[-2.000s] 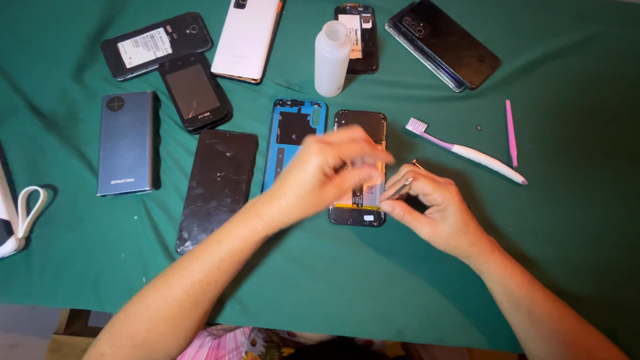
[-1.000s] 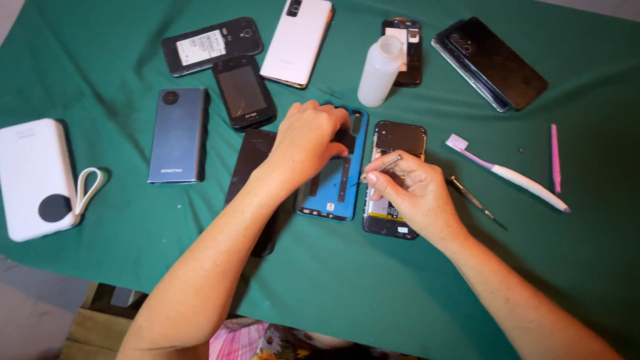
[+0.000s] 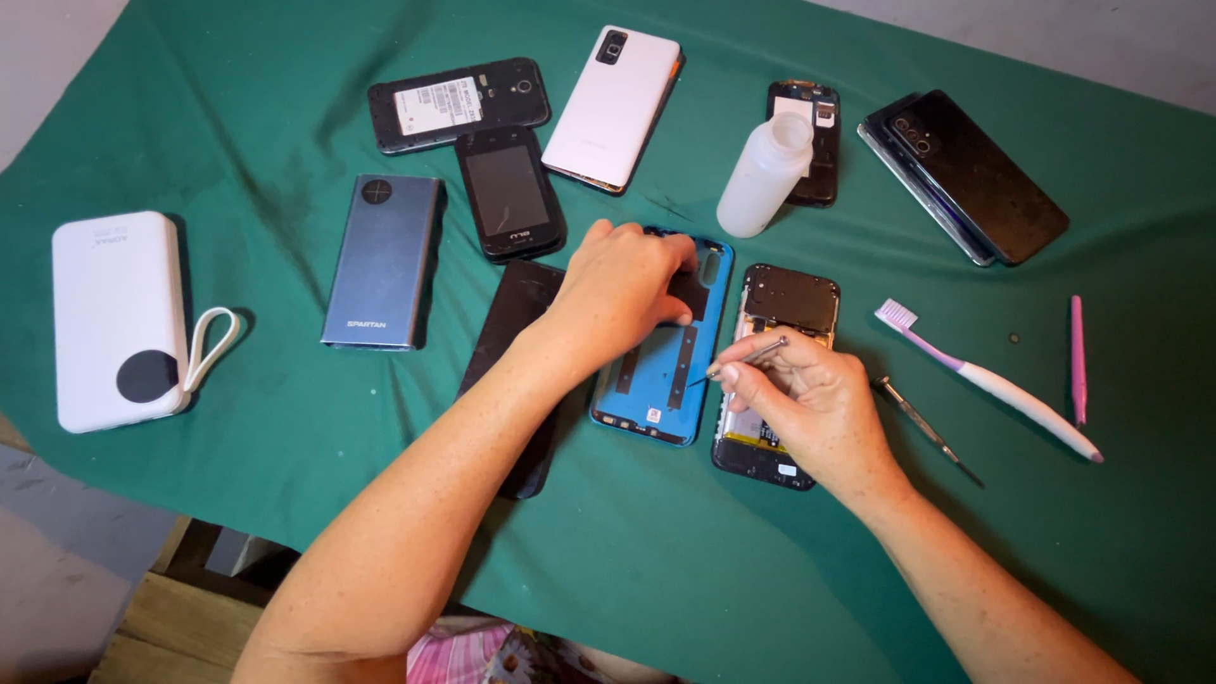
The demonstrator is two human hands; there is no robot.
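My left hand (image 3: 632, 290) rests over the upper part of a blue phone back cover (image 3: 655, 380), its fingertips hidden against or behind the cover's top; whether it grips the cover I cannot tell. In my right hand (image 3: 793, 385) is a small metal precision screwdriver (image 3: 750, 354), pinched between thumb and fingers, its thin tip pointing left over the cover's right edge. Beneath that hand lies an opened phone (image 3: 788, 294) with its battery partly showing. A second precision screwdriver (image 3: 929, 429) lies on the cloth right of my right hand. A dark phone (image 3: 518, 323) is partly under my left forearm.
Behind my hands stands an open white plastic bottle (image 3: 755, 185), near several phones, including a white one (image 3: 613, 114) and a black one (image 3: 988, 180). To the right lie a toothbrush (image 3: 988, 385) and a pink tool (image 3: 1077, 361). Two power banks, white (image 3: 114, 304) and blue (image 3: 385, 266), lie left.
My left hand has gone from above the opened phone to the blue cover. The second screwdriver, lying by my right hand one second ago too, is in plain sight. The view has shifted left.
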